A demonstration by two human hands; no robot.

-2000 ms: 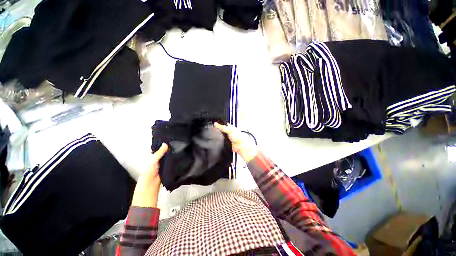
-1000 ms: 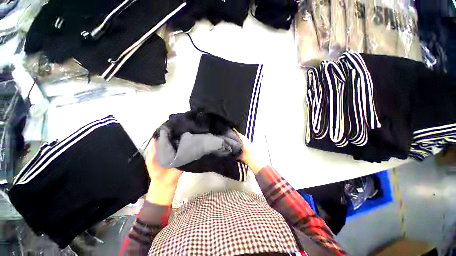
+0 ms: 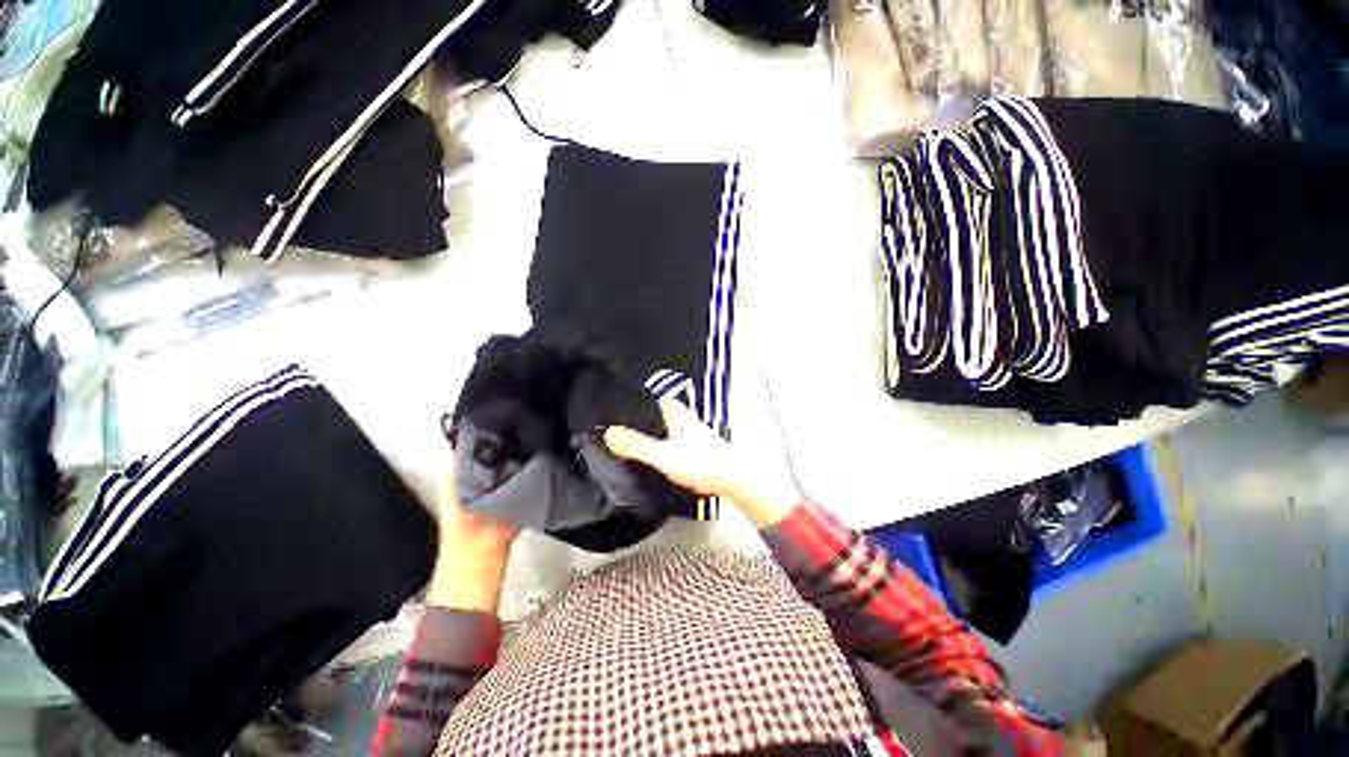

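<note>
Black track pants (image 3: 629,244) with white side stripes lie on the white table (image 3: 829,444) in front of me. Their near end is bunched up and raised, with grey inner fabric showing. My left hand (image 3: 477,525) holds the bunched part from its lower left, fingers partly hidden under the cloth. My right hand (image 3: 695,451) grips its right side, thumb and fingers on the edge near the stripes.
A folded pants stack (image 3: 1021,266) lies at right, single folded pants (image 3: 222,547) at left, and an unfolded pile (image 3: 326,133) at upper left. Polybagged garments (image 3: 1021,59) lie at the back. A blue bin (image 3: 1139,510) and carton (image 3: 1213,695) are at lower right.
The waist end was spread open with much grey showing; now it is more bunched, with less grey. My right hand has moved onto its top right side. The camera view has shifted slightly.
</note>
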